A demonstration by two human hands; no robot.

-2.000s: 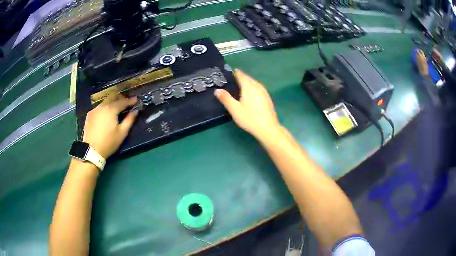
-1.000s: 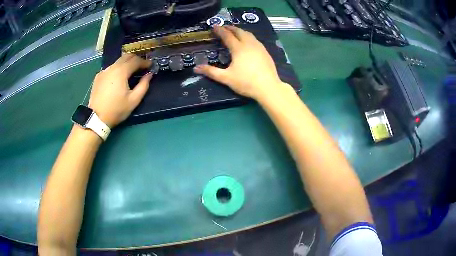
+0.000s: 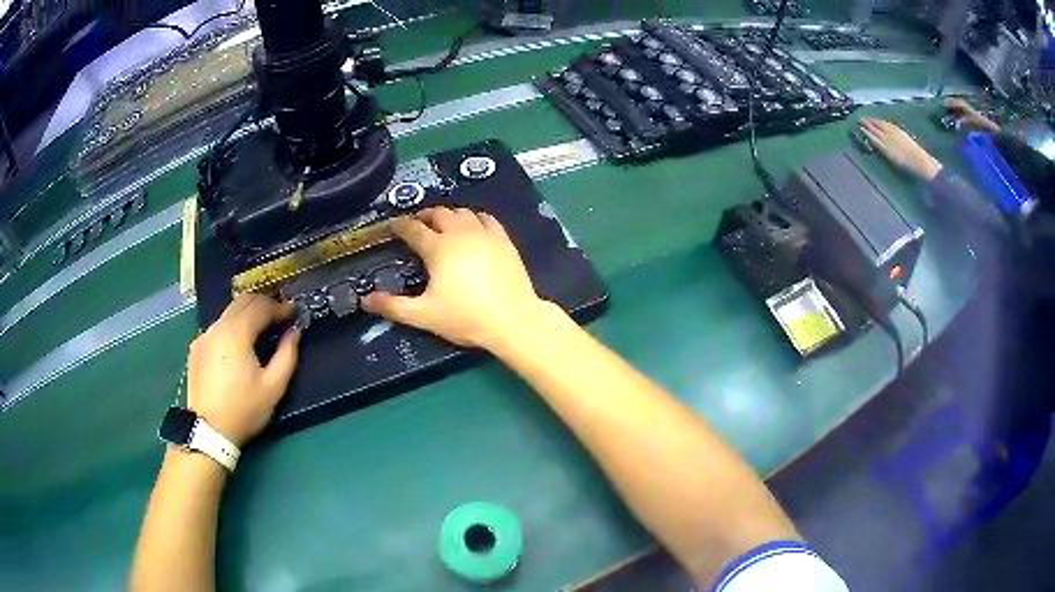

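A silver-grey carrier strip with dark round units lies on the black base board, along the front of the brass-yellow stop bar. My left hand grips the strip's left end between thumb and fingers. My right hand grips the strip nearer its right end, thumb at the front edge and fingers over the bar; it covers that end of the strip. Two ringed discs, one of them at the right rear, sit at the board's rear.
The microscope column stands behind the board. Loaded trays lie at the back right. The soldering station and the iron stand with sponge are at right. A green solder spool is near the front edge. Another person's hand is far right.
Two seconds ago my right hand was open beside the strip's right end; it has moved left onto the strip. My left hand stays at the left end. The camera view has shifted.
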